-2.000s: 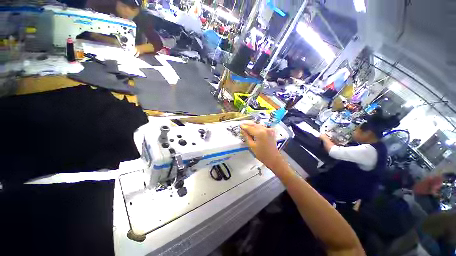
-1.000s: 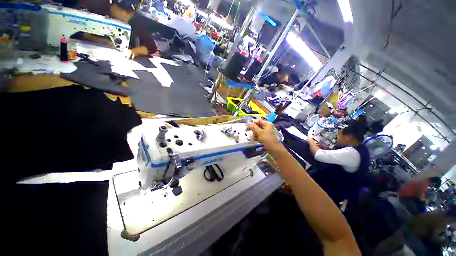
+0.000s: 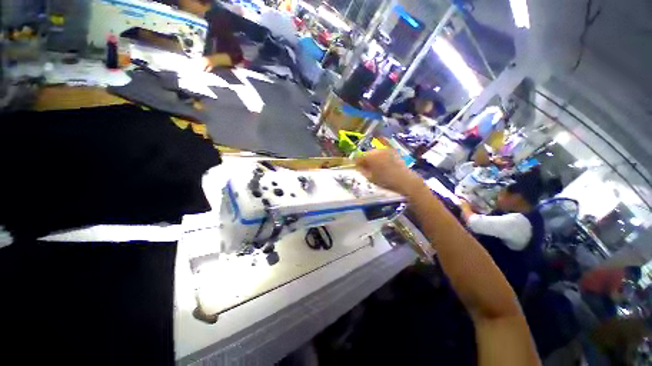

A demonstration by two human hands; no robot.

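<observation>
The white lockstitch machine (image 3: 307, 196) with a blue stripe stands in front of me. My right hand (image 3: 384, 170) is over the right end of its head, fingers bent together near the thread guides. Whether thread is between the fingertips is too small to tell. Scissors (image 3: 319, 238) with black looped handles lie on the machine bed behind the arm's lower edge. The needle area at the head's left end is blurred and brightly lit. My left hand is not in view.
Black cut panels (image 3: 93, 171) lie left of the machine. Grey cloth (image 3: 268, 118) and white pieces lie behind it. A lime green basket (image 3: 349, 141) stands behind the head. One person sits at the right, another works at a machine at the upper left.
My right hand has stayed at the head's right end, shifting slightly and turning, with the fingers now more curled. The camera view has shifted a little.
</observation>
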